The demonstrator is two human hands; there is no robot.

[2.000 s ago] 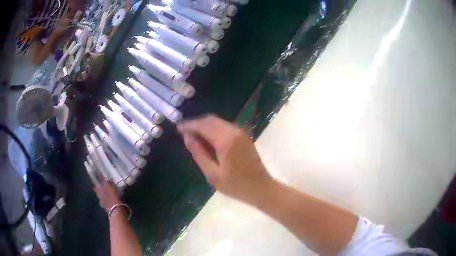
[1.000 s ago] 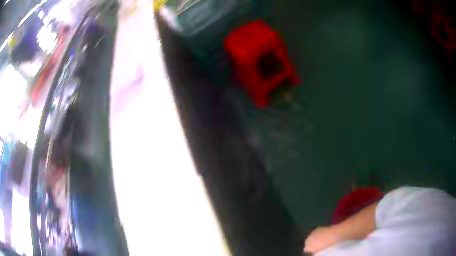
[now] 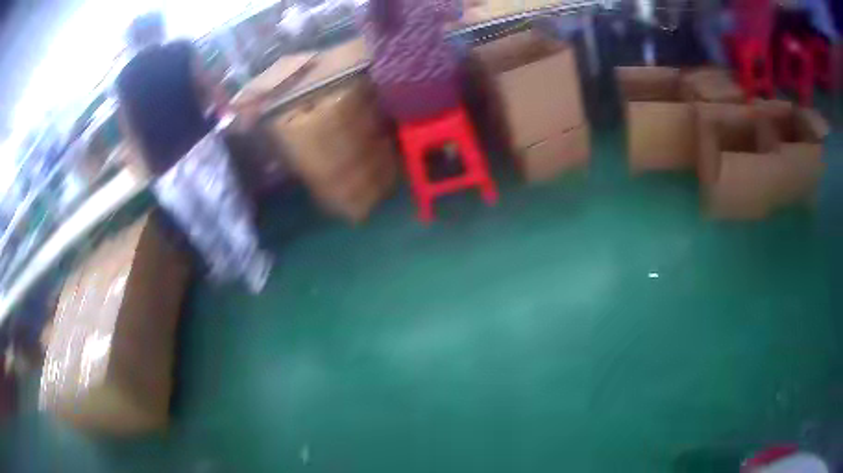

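Neither of my hands shows in the head view, and no pen-shaped device is in view. Nearest in front of me is the green floor [image 3: 444,342]. A large brown carton [image 3: 120,342] with shiny strips on its side stands at the left. A small red and white thing [image 3: 786,460] is cut off by the bottom right edge; I cannot tell what it is. The picture is blurred.
A person [image 3: 162,102] stands at the bench at left. Another person [image 3: 416,55] sits on a red stool [image 3: 445,162]. Brown cartons [image 3: 323,152] stand beside them, with an open carton [image 3: 545,102] and more open cartons [image 3: 749,175] towards the right.
The view has swung from the bench with rows of white pens, past a pale bench and red stool, to the open floor and cartons. My hands have left the picture.
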